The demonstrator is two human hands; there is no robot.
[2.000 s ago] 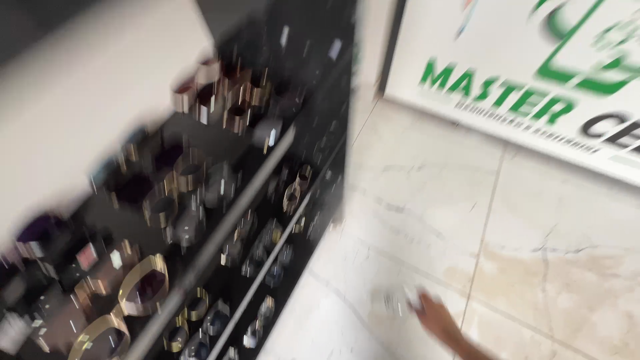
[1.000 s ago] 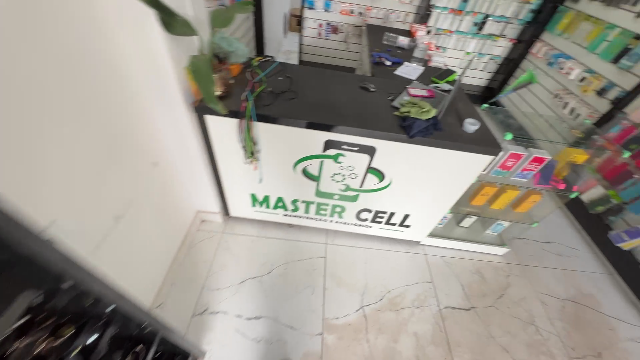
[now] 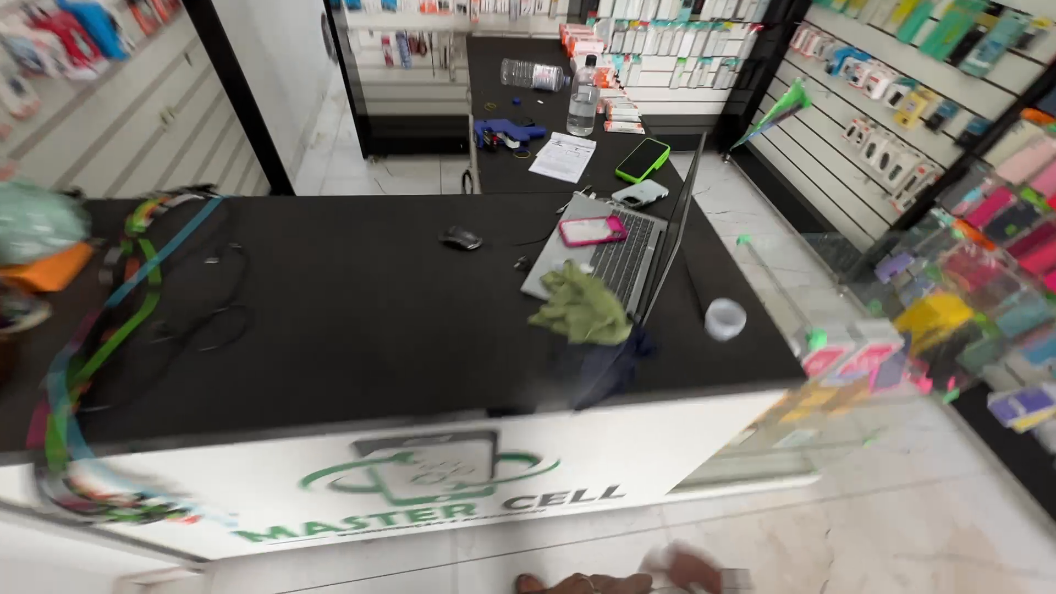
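Note:
At the bottom edge, a blurred shape that looks like my right hand is over the floor in front of the counter; its fingers and anything in them cannot be made out. Beside it are partly cropped skin shapes, probably a foot. My left hand cannot be identified. On the black counter stands an open laptop, with a pink-framed phone or case and a crumpled green cloth on it. A dark mouse lies to the left, and a white round container to the right.
Coloured lanyards or straps and thin cables hang over the counter's left end. Farther back are a clear bottle, a paper sheet and a green-edged phone. A glass display case adjoins the counter's right end.
The view has swung from the sunglasses rack to the counter, which now appears closer. A hand over the floor two seconds ago was out of view one second ago.

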